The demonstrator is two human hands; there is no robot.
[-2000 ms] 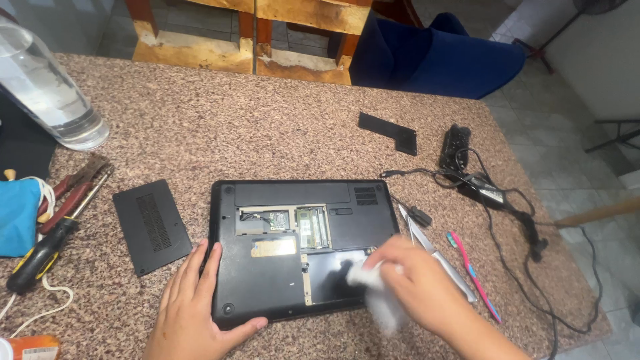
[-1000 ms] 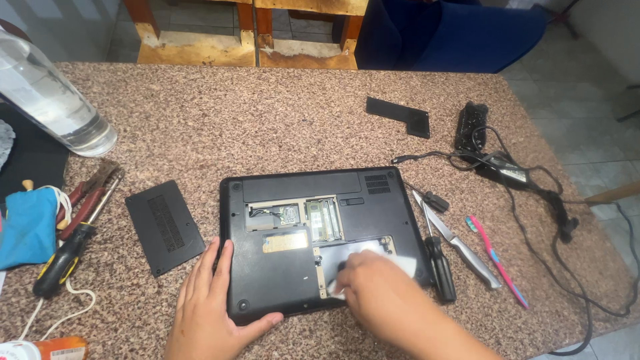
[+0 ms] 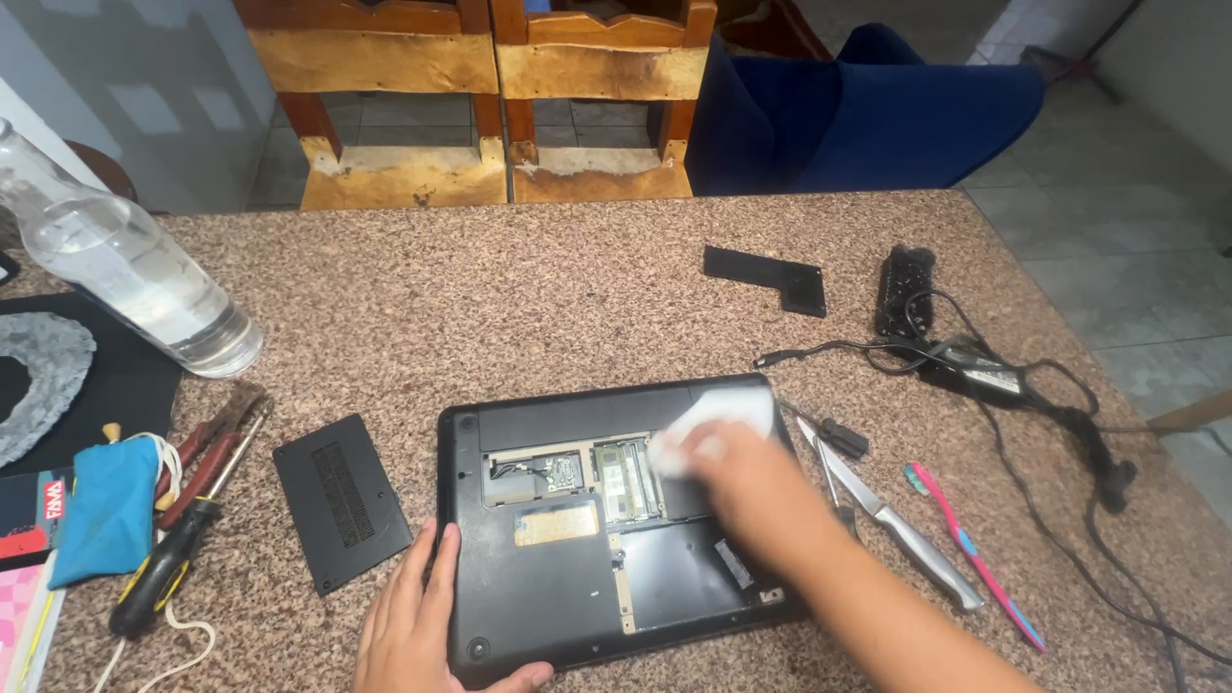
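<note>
An upside-down black laptop lies on the speckled stone table, its bottom bays exposed, with the RAM modules showing near the middle. My left hand rests against the laptop's left edge, thumb along the near edge. In my right hand is a white cloth or tissue, pressed on the laptop's upper right part, over the area beside the RAM bay. A vented black cover panel lies left of the laptop, and an L-shaped black cover lies beyond it to the right.
Right of the laptop are a knife, a toothbrush, small screwdrivers and a power adapter with tangled cables. At left are a glass bottle, pliers, a yellow-black screwdriver and a blue pouch. Chairs stand beyond the table.
My right hand with the white cloth has moved from the laptop's lower right bay up to its upper right part. My left hand stays at the left edge.
</note>
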